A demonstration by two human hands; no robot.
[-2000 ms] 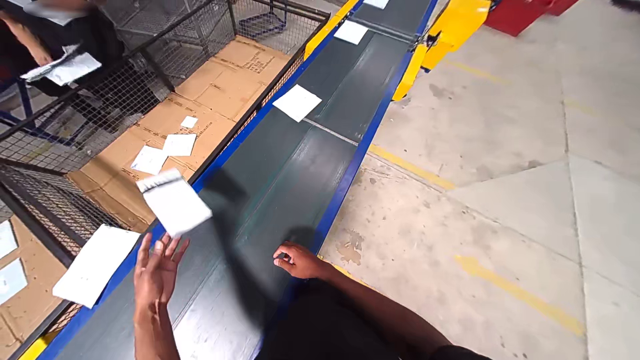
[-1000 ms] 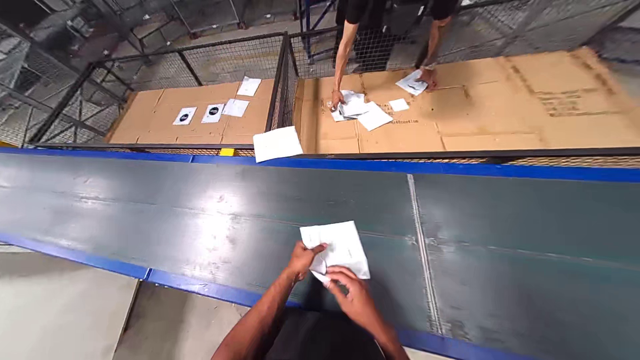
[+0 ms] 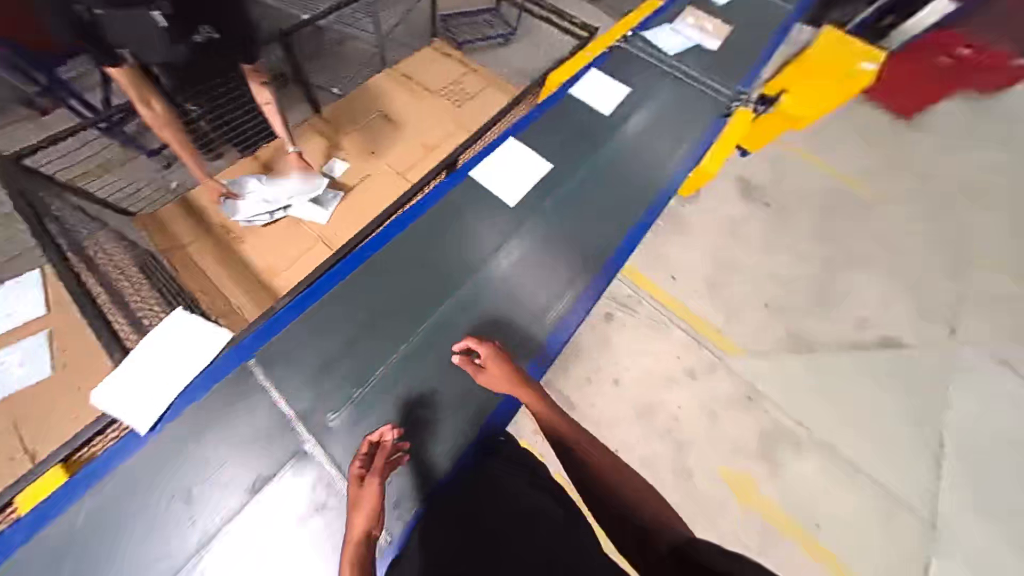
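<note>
Over the dark conveyor belt [image 3: 448,280], my left hand [image 3: 378,464] hangs near the lower middle with its fingers apart and nothing in it. My right hand [image 3: 490,366], also holding nothing, is over the belt's near edge with its fingers loosely curled. A white package [image 3: 510,171] lies flat on the belt farther up, and another white package [image 3: 600,91] lies beyond it. At the left, a white package [image 3: 162,370] rests over the belt's far blue rail, tilted toward the cage. The belt's seam runs to the left of my left hand.
Across the belt, a person's hands [image 3: 260,188] hold white packages [image 3: 276,198] over cardboard [image 3: 416,104] in a wire mesh cage [image 3: 104,176]. More packages lie at far left. A yellow machine part [image 3: 832,76] borders the belt, beside the concrete floor [image 3: 800,280].
One second ago both my hands held a white package; now they hold nothing and are apart. The view has swung strongly. The person across has drawn their hands together on the packages.
</note>
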